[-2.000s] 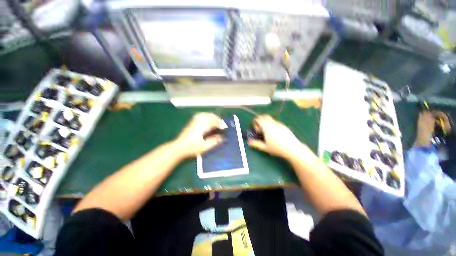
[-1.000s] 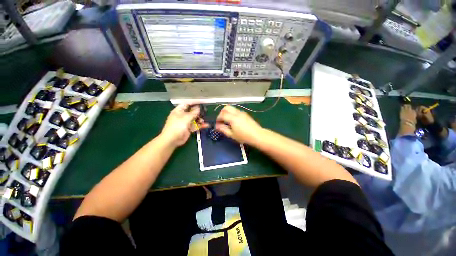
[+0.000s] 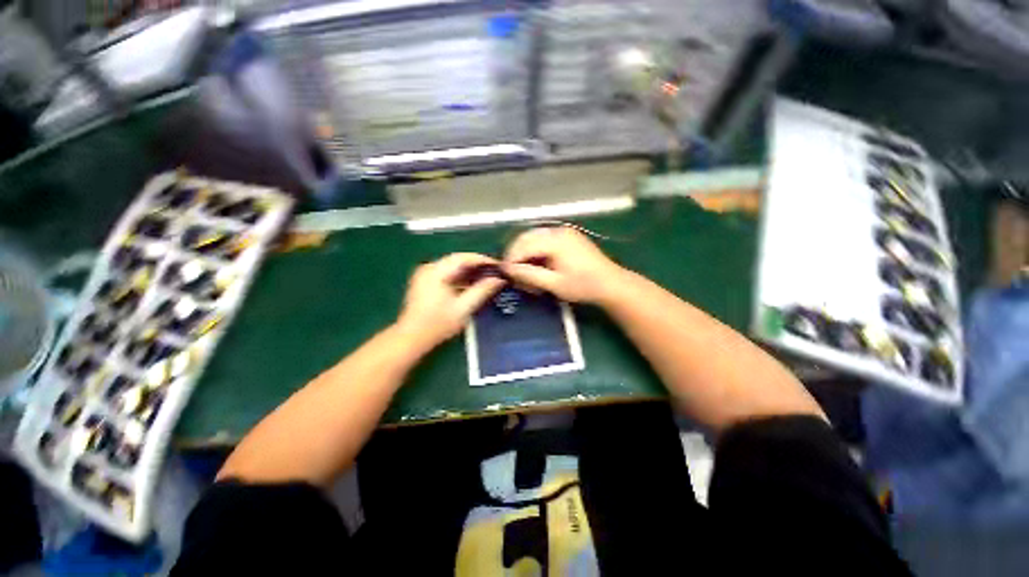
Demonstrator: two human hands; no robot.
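My left hand [image 3: 449, 295] and my right hand [image 3: 561, 264] are close together over the top of the dark work pad [image 3: 524, 340] with a white border. A small black electronic unit [image 3: 508, 299] shows at my fingertips on the pad's upper part; a little dark material also shows between the fingers. The fingers of both hands are bent around it, but blur hides the exact grip. A thin copper-brown cable [image 3: 587, 231] runs behind my right hand.
A large grey bench instrument [image 3: 429, 90] with a bright screen stands behind, on a beige stand [image 3: 519, 200]. White trays of black units lie at left [image 3: 243, 265] and right [image 3: 818, 248]. A blue sleeve [image 3: 1004, 372] of a person shows at far right. A round fan [image 3: 20, 316] is at far left.
My hands have come closer together over the top of the pad. The black unit there sits slightly higher between my fingertips. The view has shifted and blurred.
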